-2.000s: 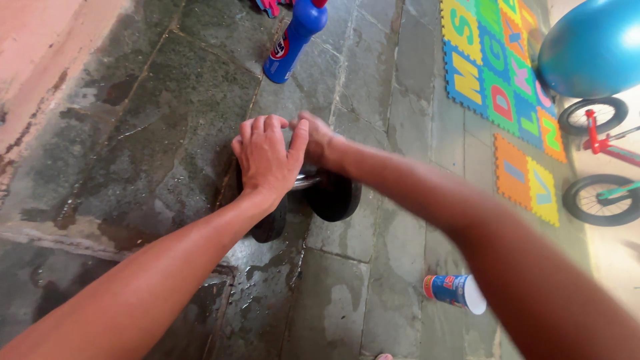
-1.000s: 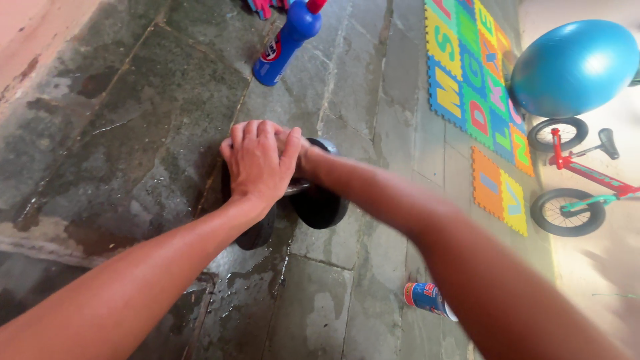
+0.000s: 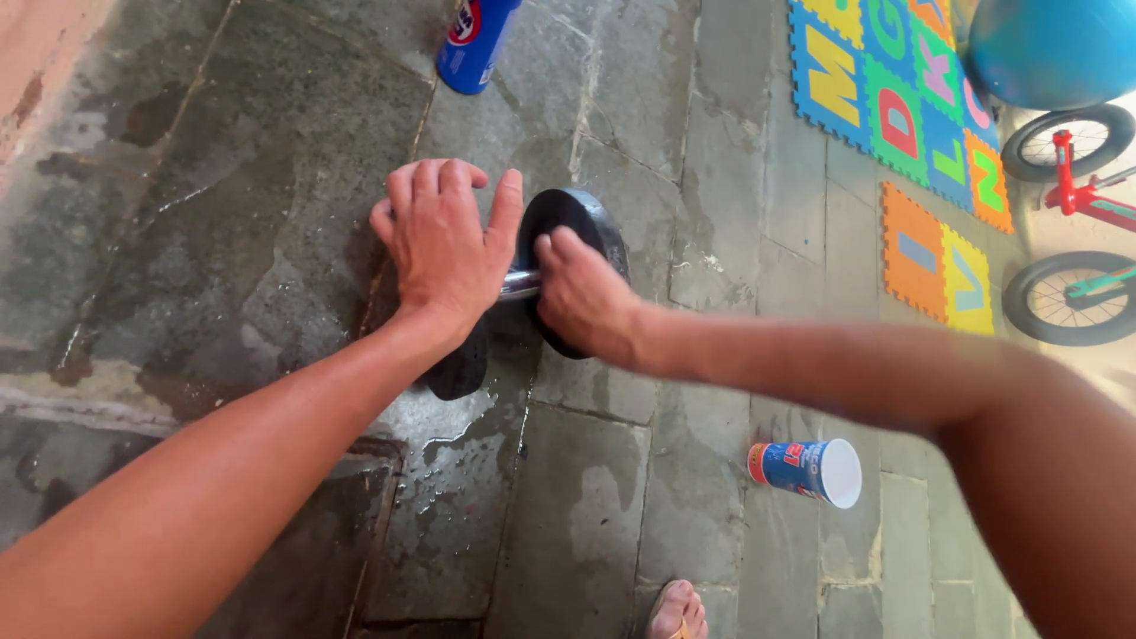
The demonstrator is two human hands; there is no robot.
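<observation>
A dumbbell with black weight plates (image 3: 581,217) and a chrome bar (image 3: 519,285) rests on the wet stone floor. My left hand (image 3: 444,235) lies over its left end, fingers spread, and hides most of the left plate; whether it grips anything there cannot be seen. At the inner face of the right plate is my right hand (image 3: 581,293), beside the chrome bar, with its fingers partly curled and slightly blurred. Its palm side is hidden.
A blue bottle (image 3: 475,44) stands beyond the hands. To the right are a paper cup (image 3: 803,472), foam letter mats (image 3: 896,115), a blue exercise ball (image 3: 1056,53) and a small red bike (image 3: 1087,200). My foot (image 3: 679,612) shows at the bottom edge.
My right hand has moved from beside my left hand, over the dumbbell's top, to the right plate. More of that plate shows. The view has shifted somewhat.
</observation>
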